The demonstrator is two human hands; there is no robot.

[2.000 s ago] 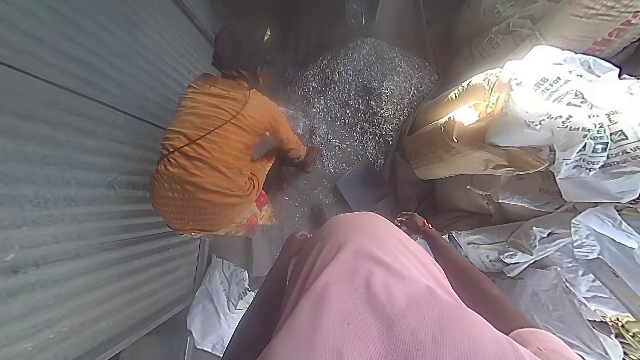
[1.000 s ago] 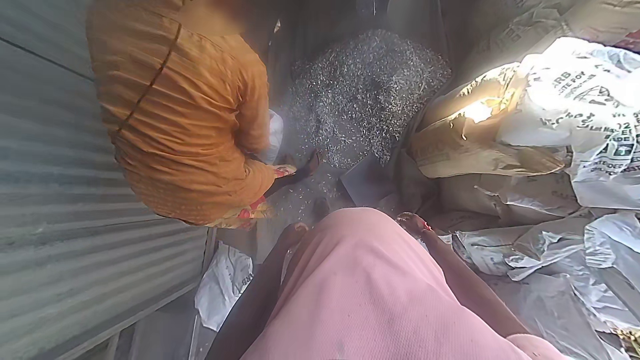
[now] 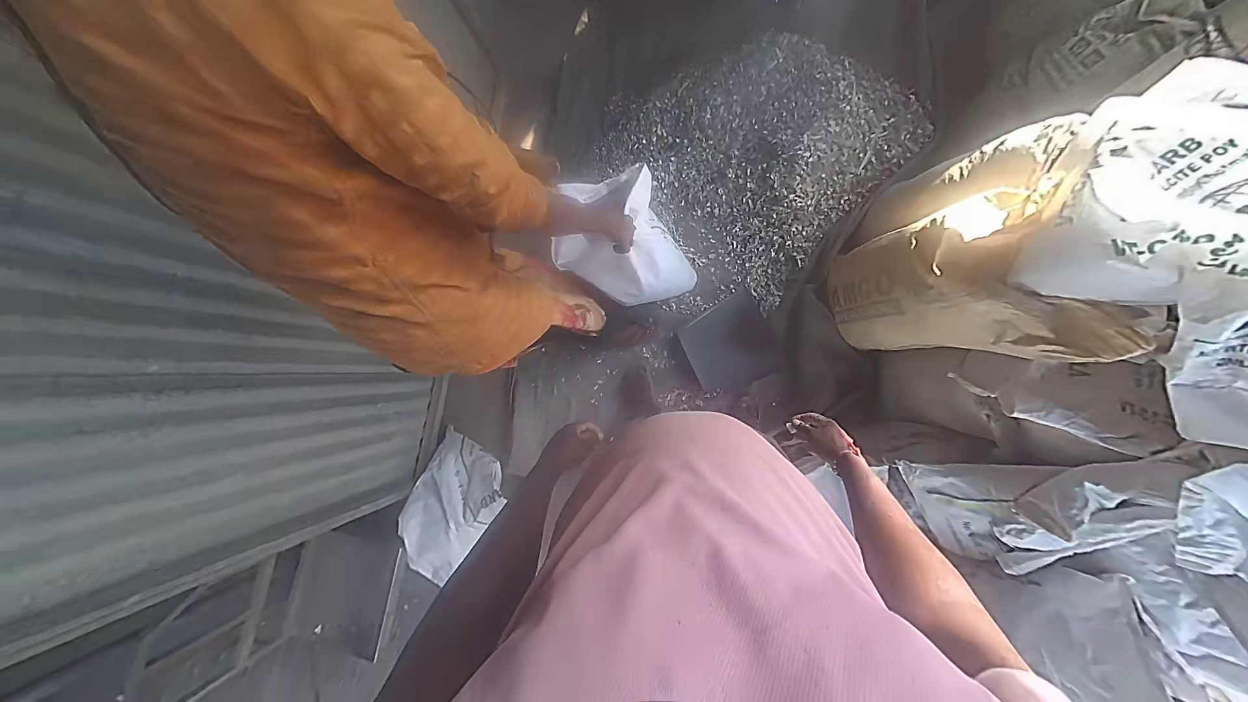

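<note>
My left hand (image 3: 577, 441) hangs beside the pink garment (image 3: 692, 546), its fingers partly hidden and blurred. On the other side, my right hand (image 3: 822, 436) hangs with its fingers a little bent, near a dark flat panel (image 3: 731, 343) on the floor; nothing shows in its grasp. Ahead of me lies a heap of small pale flakes or shreds (image 3: 780, 136). A person in orange clothing (image 3: 390, 195) bends at the left, one hand gripping a white sack (image 3: 639, 263) at the near edge of the heap.
A corrugated metal wall (image 3: 195, 409) runs along the left. Large printed sacks, brown (image 3: 975, 292) and white (image 3: 1209, 195), are stacked on the right, with crumpled bags (image 3: 1092, 604) below them. A crumpled white bag (image 3: 450, 507) lies near my left arm.
The person in orange has risen from a squat to a bent stance, closer to me. A white sack is now plainly in that person's hand. My hands have stayed about where they were.
</note>
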